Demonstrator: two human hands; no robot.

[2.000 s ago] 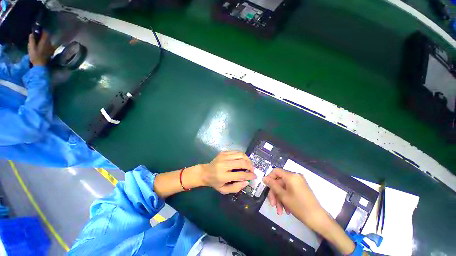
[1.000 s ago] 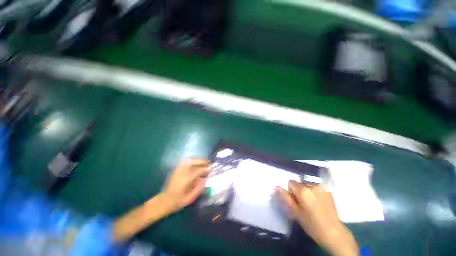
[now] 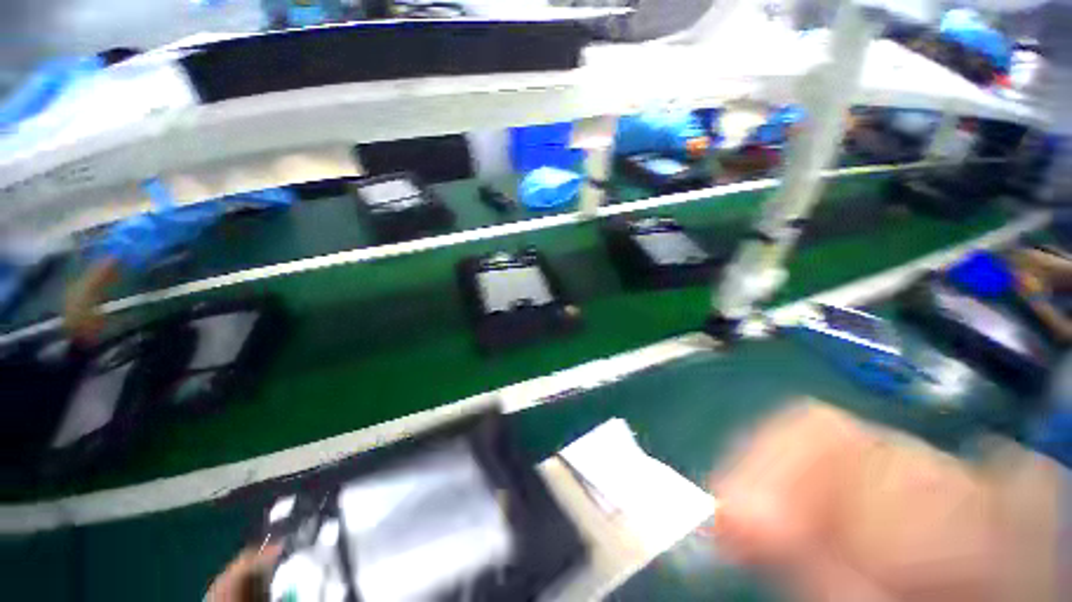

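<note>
The open tablet in its black foam tray point(image 3: 535, 506) lies at the bottom left, blurred and cut off by the lower edge. Its silver-white battery point(image 3: 423, 529) faces up, with the main board point(image 3: 303, 574) at its left. My left hand point(image 3: 241, 576) is at the tray's left edge, mostly cut off and hidden; its grip cannot be told. My right hand point(image 3: 882, 512) is large and strongly blurred at the lower right, away from the tablet. Its fingers look curled, but whether it holds anything cannot be told. A white sheet point(image 3: 647, 482) lies between tray and right hand, with thin dark tweezers point(image 3: 588, 485) on it.
The green conveyor belt point(image 3: 388, 376) carries several trayed tablets point(image 3: 514, 288). A white post point(image 3: 799, 165) rises at its near rail. A white shelf point(image 3: 411, 100) with a long black foam piece point(image 3: 388, 57) runs above. A person's arm point(image 3: 100, 276) reaches in at left; other workers are behind.
The view has swung up, showing belt and shelf. The tablet now appears lower and further left. My right hand has left the battery and is raised close to the camera at the right.
</note>
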